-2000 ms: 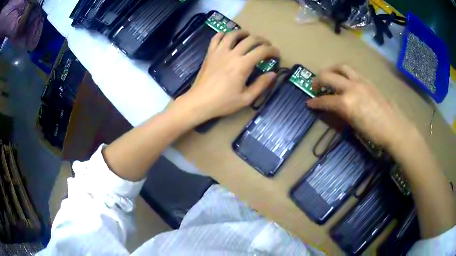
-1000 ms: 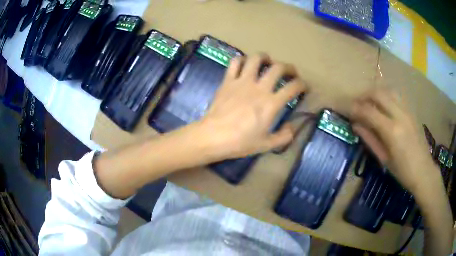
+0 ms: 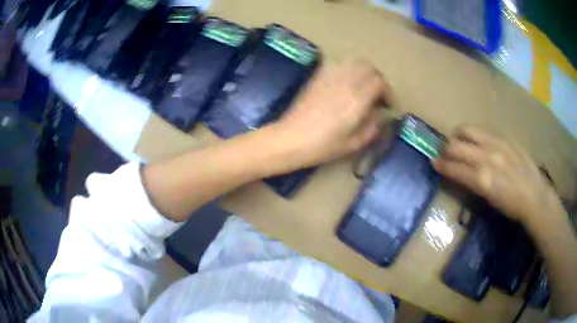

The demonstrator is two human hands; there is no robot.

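A black power bank body [image 3: 389, 199] lies on the cardboard sheet [image 3: 297, 221], with a green circuit board [image 3: 421, 137] across its upper end. My right hand [image 3: 484, 165] has its fingertips at the board's right edge; whether they grip it cannot be told. My left hand [image 3: 345, 110] lies over another power bank body [image 3: 290, 183], hiding its upper part; the fingers are curled and blurred, and what they hold is hidden. A thin black cable loop [image 3: 368, 159] lies between the two bodies.
Several power bank bodies stand in a row at the upper left, the nearest [image 3: 253, 94] left of my left hand. More [image 3: 477, 252] lie under my right forearm. A blue parts tray [image 3: 460, 22] is at the top right. Yellow tape [image 3: 541, 69] crosses the white bench edge.
The view has shifted slightly. My left hand's fingers have drawn together from a spread pose. My right hand has moved from right of the central body to its board's edge.
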